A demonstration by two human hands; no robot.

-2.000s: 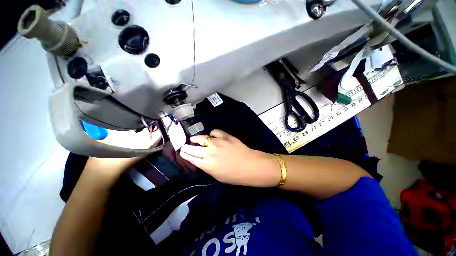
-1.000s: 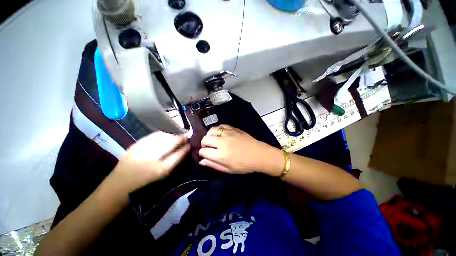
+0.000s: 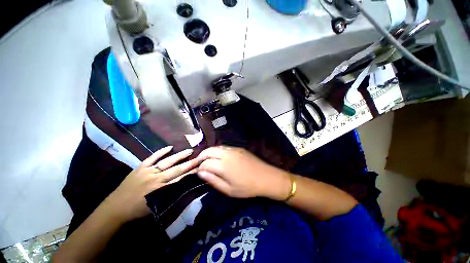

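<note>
Dark maroon and black cloth (image 3: 247, 128) lies under the machine head and over the lap, with a white band (image 3: 111, 144) along its left part. My left hand (image 3: 157, 177) lies on the cloth with its fingers spread. My right hand (image 3: 232, 169) rests on the cloth with bent fingers, its fingertips close to the left hand's. A small white pointed piece (image 3: 194, 138) lies just beyond my fingers below the head. A small white label (image 3: 219, 122) is on the cloth near the foot. The cloth edge under my fingertips is hard to make out.
The white sewing machine head (image 3: 288, 46) spans the top. Black-handled scissors (image 3: 305, 113) and a green-handled tool (image 3: 349, 110) lie right of the needle area on the ruler-marked table edge (image 3: 319, 131). A light blue elongated piece (image 3: 122, 92) hangs at the head's left end.
My left hand has moved back from the white pointed piece and flattened onto the cloth. My right hand has shifted slightly toward the lap. Earlier, both hands were closer to the needle area.
</note>
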